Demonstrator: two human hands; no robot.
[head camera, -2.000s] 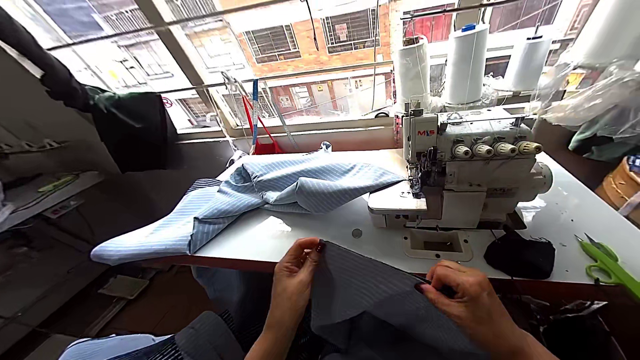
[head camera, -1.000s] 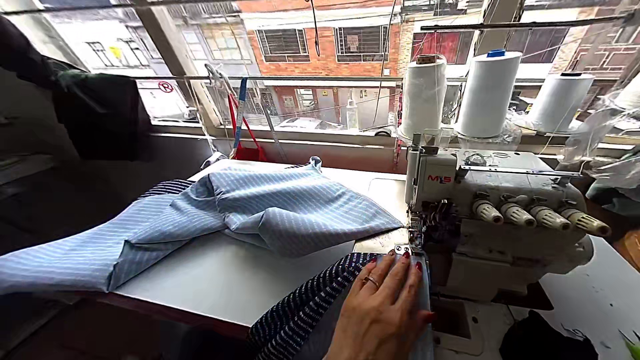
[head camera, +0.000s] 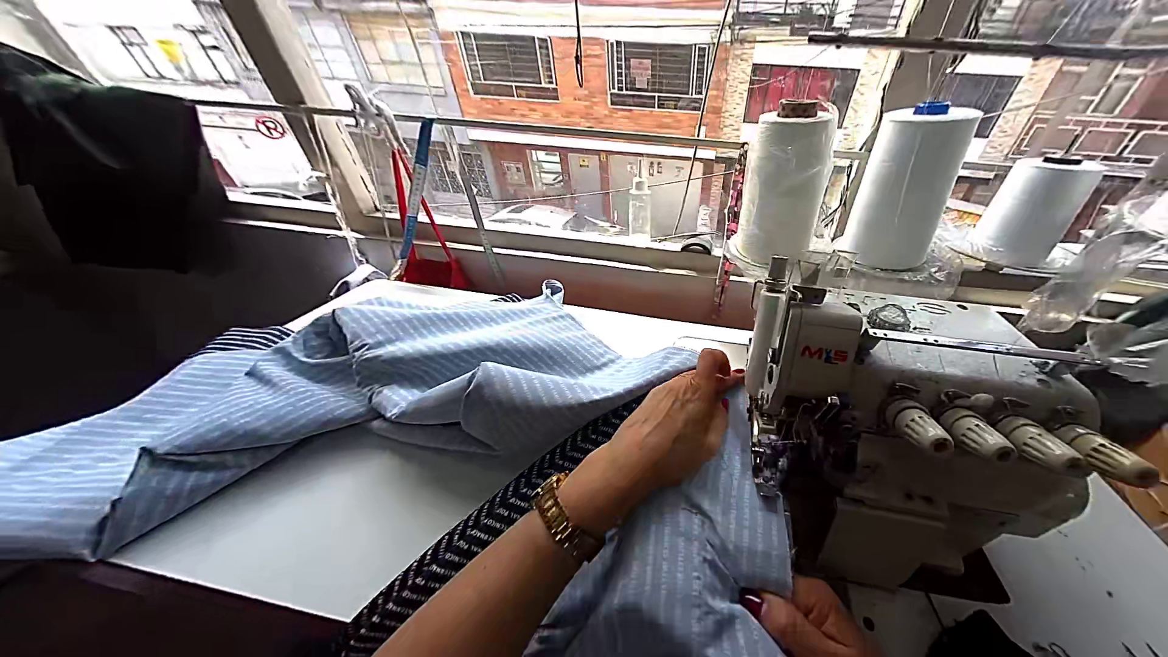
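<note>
Light blue striped fabric (head camera: 730, 511) lies along the needle side of a white overlock sewing machine (head camera: 967, 383), its right edge at the presser foot (head camera: 766, 474). My left hand (head camera: 680, 415), with a gold watch at the wrist, pinches this fabric just left of the machine head, beyond the foot. Low in the view, my right hand (head camera: 812, 616) grips the fabric's near edge, partly hidden by the cloth. A dark patterned band (head camera: 484, 529) runs under my left forearm. More of the striped fabric (head camera: 411, 374) spreads in folds across the table to the left.
Several white thread cones (head camera: 908, 187) stand behind the machine, some in clear plastic. A blue measuring tape (head camera: 416, 192) and a red item (head camera: 433, 269) hang by the window. Dark cloth (head camera: 100, 164) hangs at upper left. The white table (head camera: 301, 529) has its front edge at lower left.
My left hand has gone from lying flat on the fabric before the foot to pinching it farther back. My right hand, out of view one second ago, shows at the bottom holding fabric.
</note>
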